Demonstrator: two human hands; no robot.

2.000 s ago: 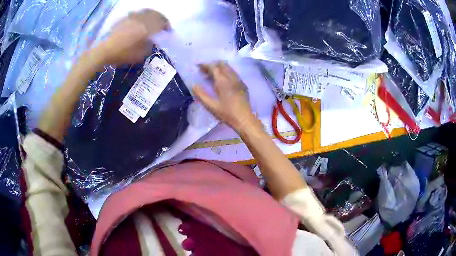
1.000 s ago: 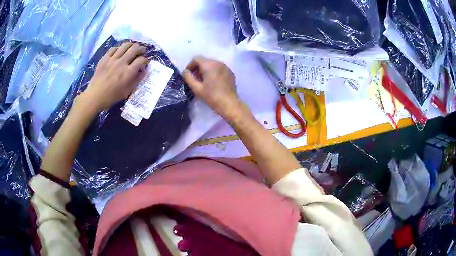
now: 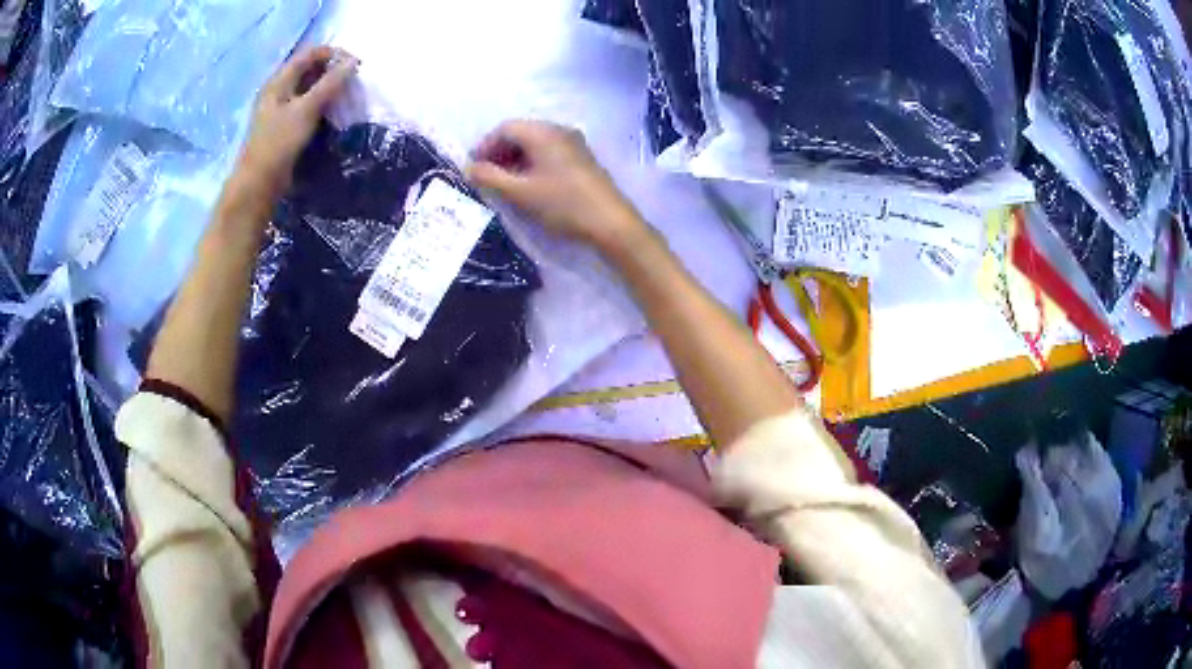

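Observation:
A dark garment [image 3: 392, 431] lies in front of me in a clear shiny polybag [image 3: 307, 503]. A white hang tag [image 3: 425, 261] lies on it, with a thin dark loop at its top. My left hand [image 3: 298, 111] pinches the pale upper edge of the polybag at the top left of the garment. My right hand [image 3: 539, 173] is at the bag's upper right edge beside the tag's top, fingers curled and closed together; whether they grip the bag edge is hard to see.
Light blue bagged garments [image 3: 183, 65] lie at left. Scissors [image 3: 784, 307] with red and yellow handles lie right of my forearm, near label sheets [image 3: 850, 235]. Dark bagged garments [image 3: 876, 79] lie at back right. A red-edged item [image 3: 1061, 288] lies at the table's right edge.
My left hand has moved from over the tag's top up and away to the bag's upper edge. My right hand stays near the upper right edge. The tag's loop is uncovered.

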